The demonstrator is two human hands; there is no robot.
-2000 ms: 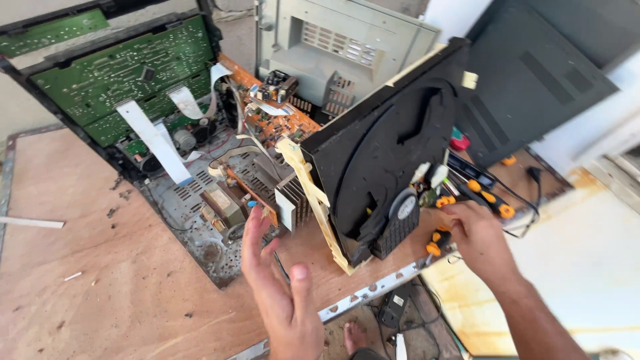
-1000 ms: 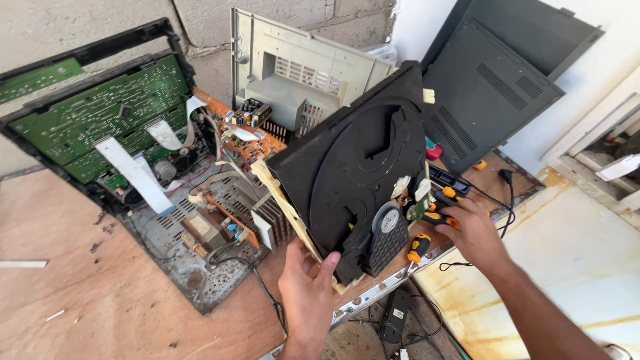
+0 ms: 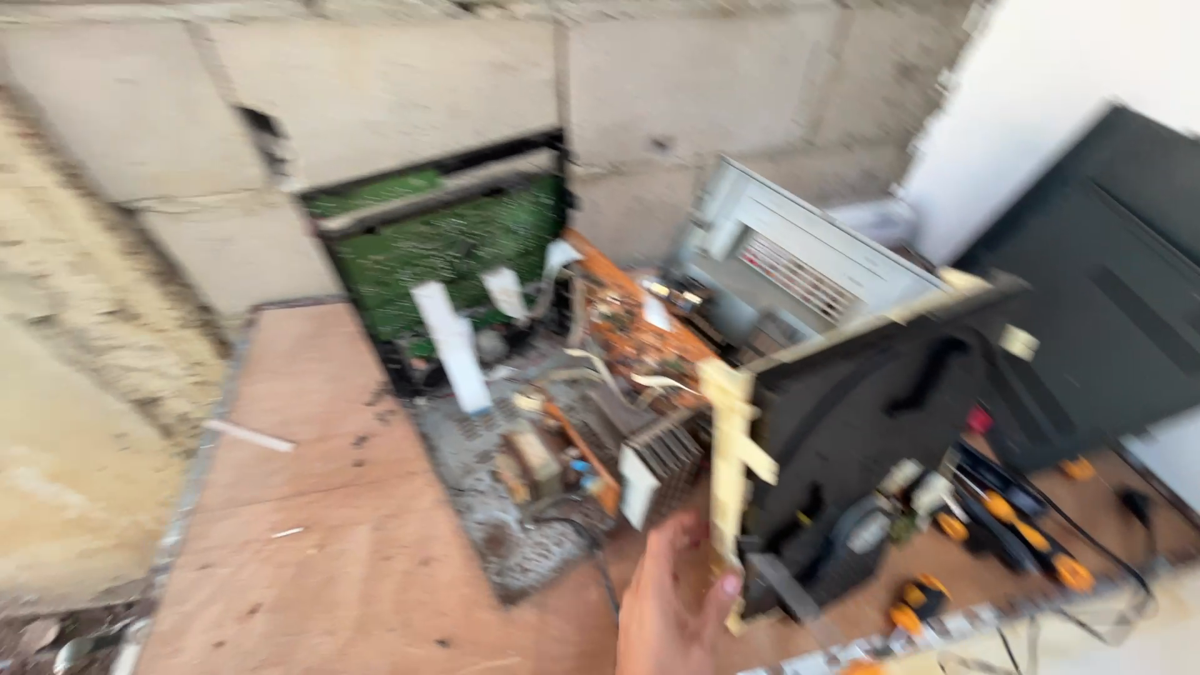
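My left hand (image 3: pixel 670 600) is at the lower middle, its fingers at the taped left edge of a black plastic tray unit (image 3: pixel 862 403) that stands on edge; blur hides how firmly it touches. Cream masking tape (image 3: pixel 729 450) runs down that edge. My right hand is out of view. Left of the unit lies an opened electronic device, with a dusty metal chassis (image 3: pixel 534 553), a transformer (image 3: pixel 532 459), a finned heat sink (image 3: pixel 656 459) and an orange circuit board (image 3: pixel 628 314). Its front panel with a green circuit board (image 3: pixel 459 244) stands upright behind.
Dark metal covers (image 3: pixel 1078 300) and a grey plastic housing (image 3: pixel 797 253) lean at the back. Orange-and-black tools (image 3: pixel 1022 534) and a black cable (image 3: pixel 1097 553) lie at the right. The wooden tabletop (image 3: pixel 309 525) has a metal edge; a block wall (image 3: pixel 694 84) rises behind.
The view has swung left and up. My right hand, by the tools a second ago, has left the view. My left hand went from open beside the tray unit to its taped edge.
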